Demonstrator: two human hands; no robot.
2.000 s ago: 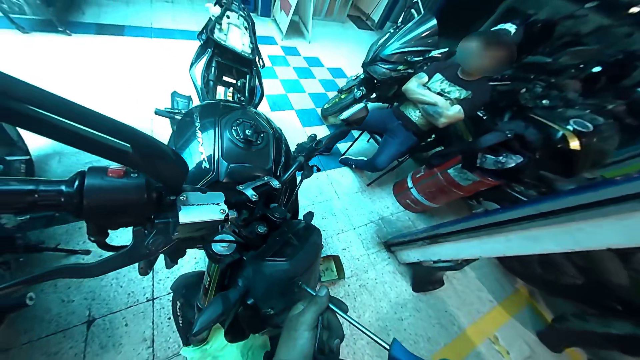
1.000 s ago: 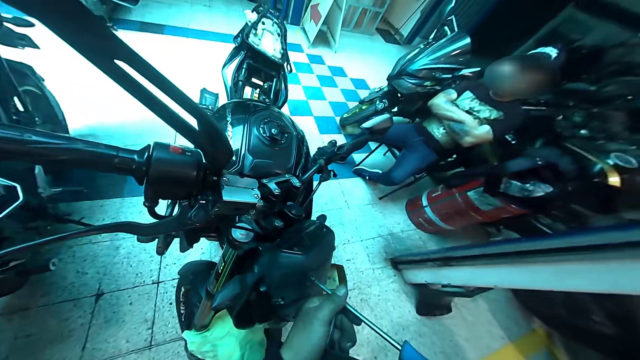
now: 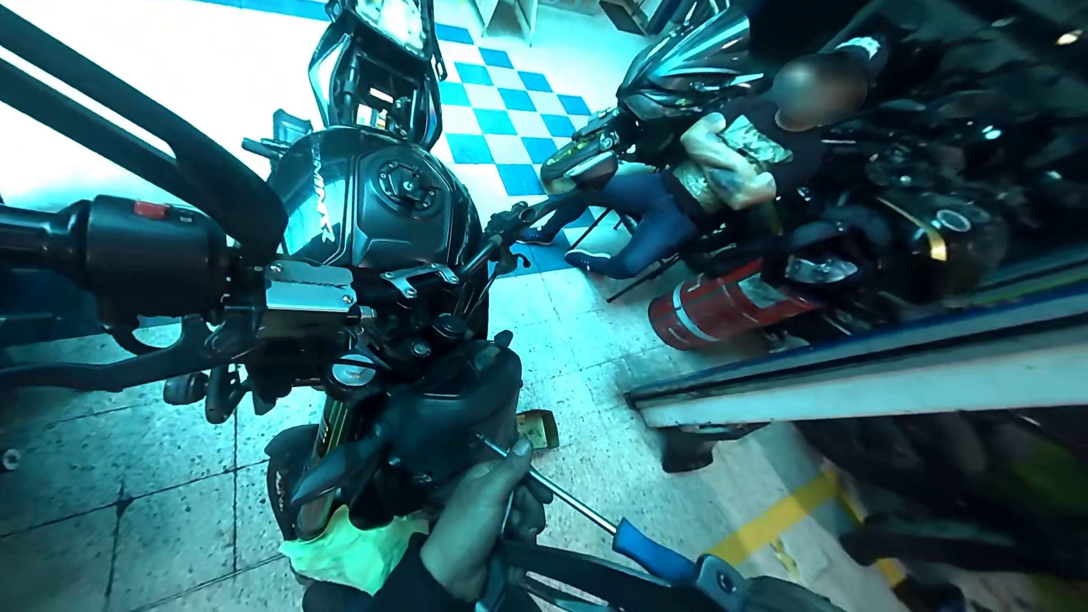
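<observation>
My left hand [image 3: 476,518] comes up from the bottom, its thumb and fingers around the metal shaft of a blue-handled screwdriver [image 3: 650,548] near the tip. That tip meets a black plastic housing [image 3: 446,416] at the front of a motorcycle, below the handlebar clamp. The handle slants down to the right, its end partly hidden by a dark lever-like part. My right hand cannot be seen. A pale green cloth [image 3: 353,551] lies low on the front of the motorcycle, left of my wrist. The black fuel tank [image 3: 391,204] is above the housing.
The handlebar switch housing [image 3: 157,255] and brake lever [image 3: 76,376] extend left. A person [image 3: 722,170] sits with folded arms beside parked motorcycles. A red drum [image 3: 722,306] lies on the tiled floor. A pale ledge [image 3: 892,374] crosses the right side; a small box [image 3: 540,429] is below the housing.
</observation>
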